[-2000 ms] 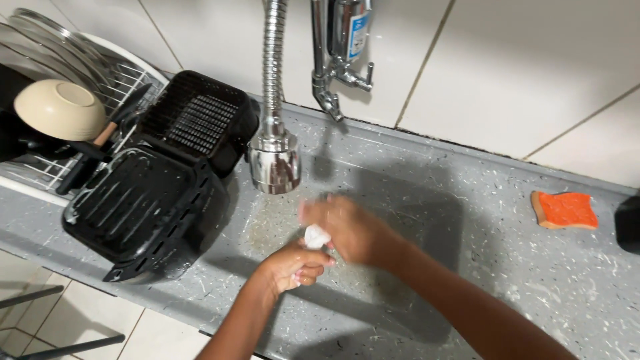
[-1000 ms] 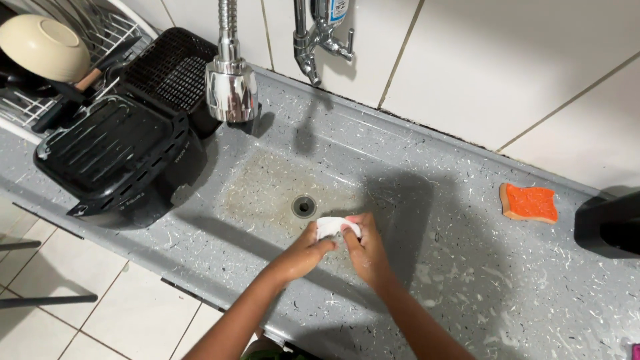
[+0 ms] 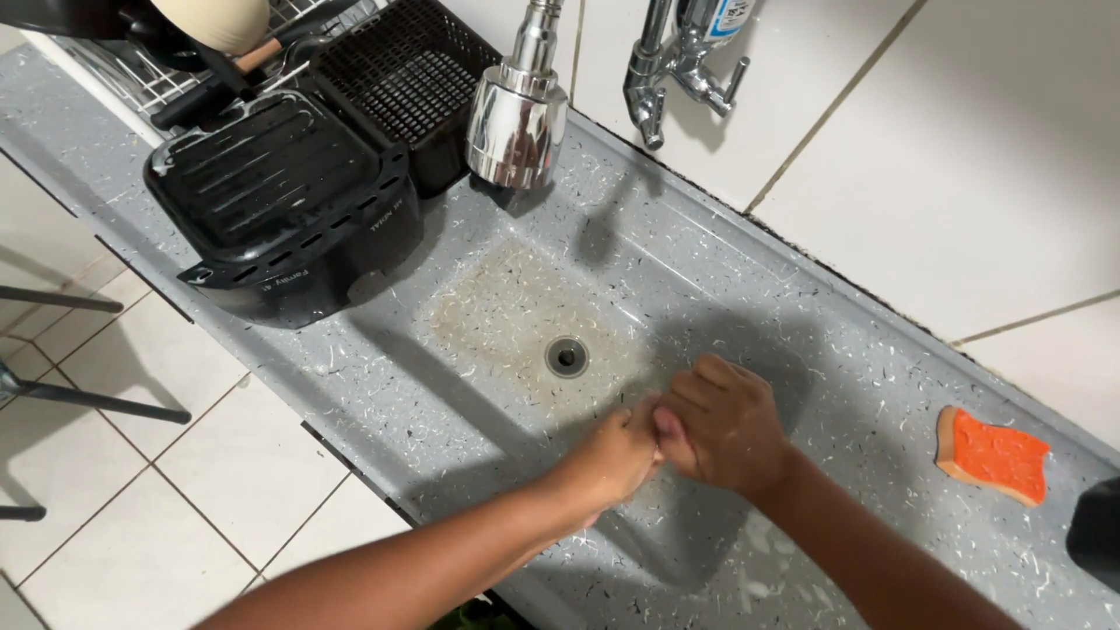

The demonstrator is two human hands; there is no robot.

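Note:
My left hand point(image 3: 617, 459) and my right hand point(image 3: 722, 424) are pressed together over the grey speckled sink basin point(image 3: 507, 297), to the lower right of its drain point(image 3: 568, 357). The fingers of both are curled against each other, and the small white thing seen in them earlier does not show now; whether it is inside is hidden. Above the basin hangs a chrome faucet head point(image 3: 518, 127), with no water seen coming from it. An orange sponge point(image 3: 997, 455) lies on the counter to the right of my hands.
A black air fryer basket point(image 3: 280, 192) and a black grated insert point(image 3: 407, 83) stand left of the basin. Behind them is a wire dish rack point(image 3: 96, 83) with a cream bowl point(image 3: 214, 19). A chrome wall tap point(image 3: 652, 96) is above; a black object point(image 3: 1095, 529) sits far right.
A second ago both hands held a white thing between their fingers in view; now they are closed together and it is out of sight. The view has moved closer to the sink.

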